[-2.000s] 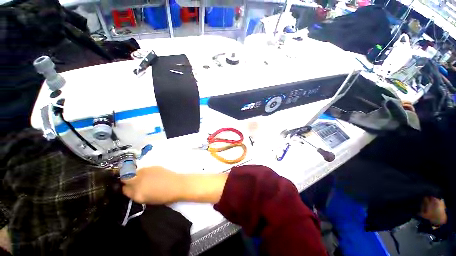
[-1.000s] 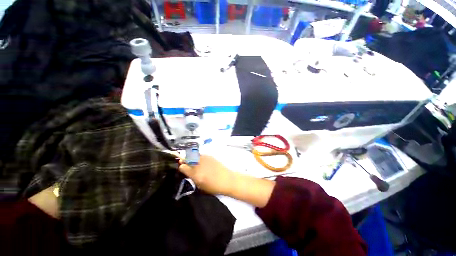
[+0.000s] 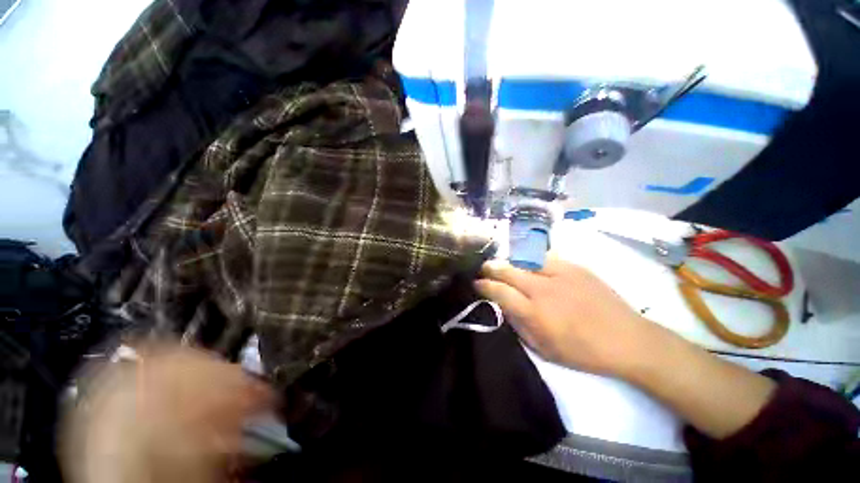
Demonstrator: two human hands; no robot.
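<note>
The dark plaid garment (image 3: 330, 226) lies left of the needle, bunched behind and spread flatter toward the front. Its edge runs to the presser foot (image 3: 483, 226) of the white sewing machine (image 3: 528, 47). Plain black fabric (image 3: 453, 387) lies along its front edge, with a thin white loop (image 3: 476, 318) on it. My right hand (image 3: 575, 316) holds the fabric edge with its fingertips, just in front of the blue-grey translucent piece (image 3: 530, 242). My left hand (image 3: 165, 410) is strongly blurred at the lower left, near the plaid's front edge; its grip cannot be made out.
Scissors with red and orange handle loops (image 3: 734, 325) lie right of the needle. A ribbed grey knob (image 3: 599, 134) sits on the machine face. A black strip (image 3: 811, 141) hangs over the machine arm. A graduated strip (image 3: 613, 459) runs along the table's front edge.
The view has moved much closer to the needle. My left hand has come into view at the lower left. The plaid is spread flatter beside the needle; my right hand stays by the presser foot.
</note>
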